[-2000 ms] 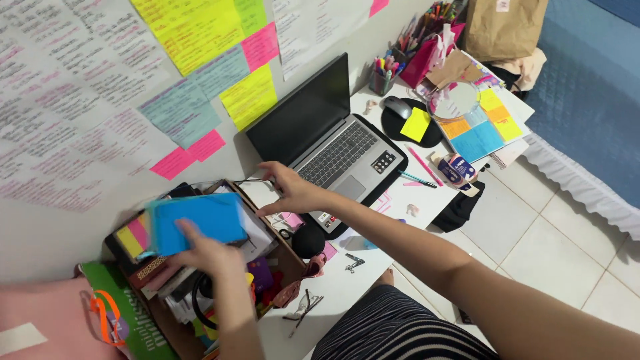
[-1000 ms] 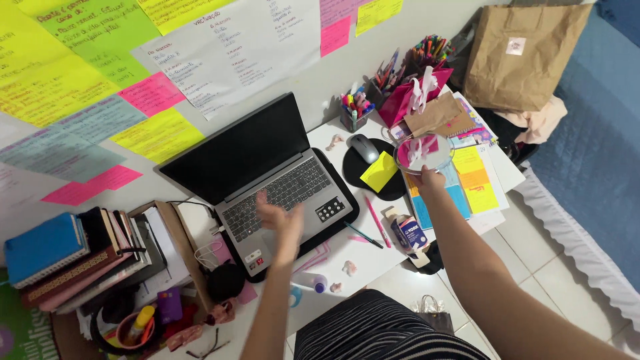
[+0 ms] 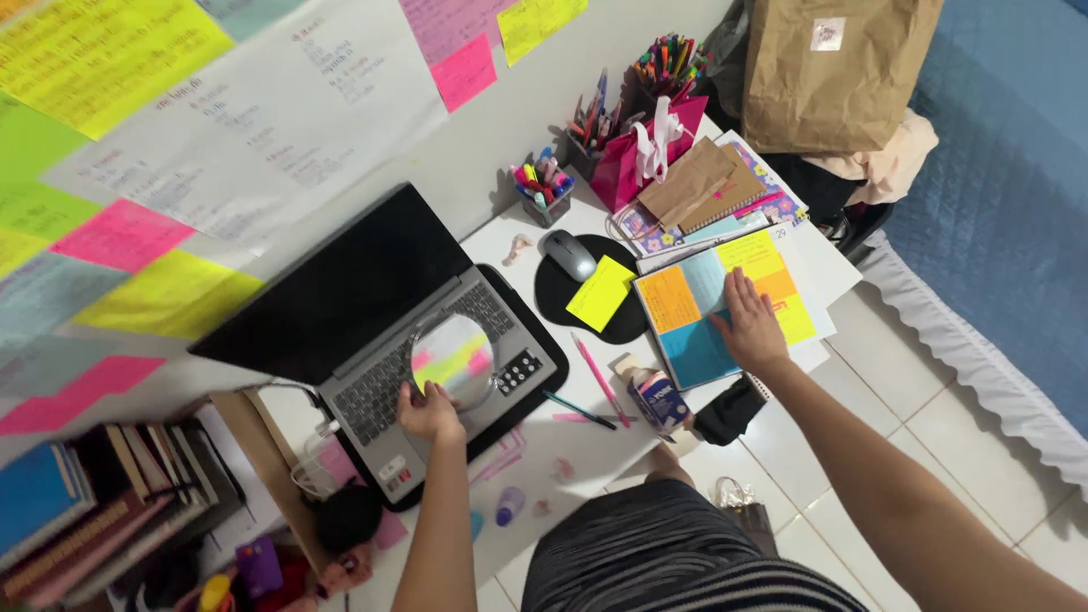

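My left hand (image 3: 432, 411) holds a round mirror (image 3: 452, 357) by its lower rim above the keyboard of the laptop (image 3: 425, 365); the mirror reflects colored notes. My right hand (image 3: 752, 325) lies flat, fingers spread, on a notebook (image 3: 697, 361) covered with orange, blue and yellow sticky notes. Left of that notebook, a gray computer mouse (image 3: 569, 255) and a yellow sticky note (image 3: 601, 293) rest on a black mouse pad (image 3: 552, 299). A pink pen (image 3: 600, 379), a teal pen (image 3: 580, 410) and a York box (image 3: 658, 399) lie near the desk's front edge.
Pen holders (image 3: 544, 204) and a pink gift bag (image 3: 625, 166) stand along the wall. A brown paper bag (image 3: 837, 76) is at the upper right. Books (image 3: 93, 501) fill an open box (image 3: 263, 467) at lower left. A black cloth item (image 3: 731, 412) hangs by the desk edge.
The round mirror, in my right hand over the notes a second ago, is now in my left hand above the laptop. My right hand has come down flat on the notebook.
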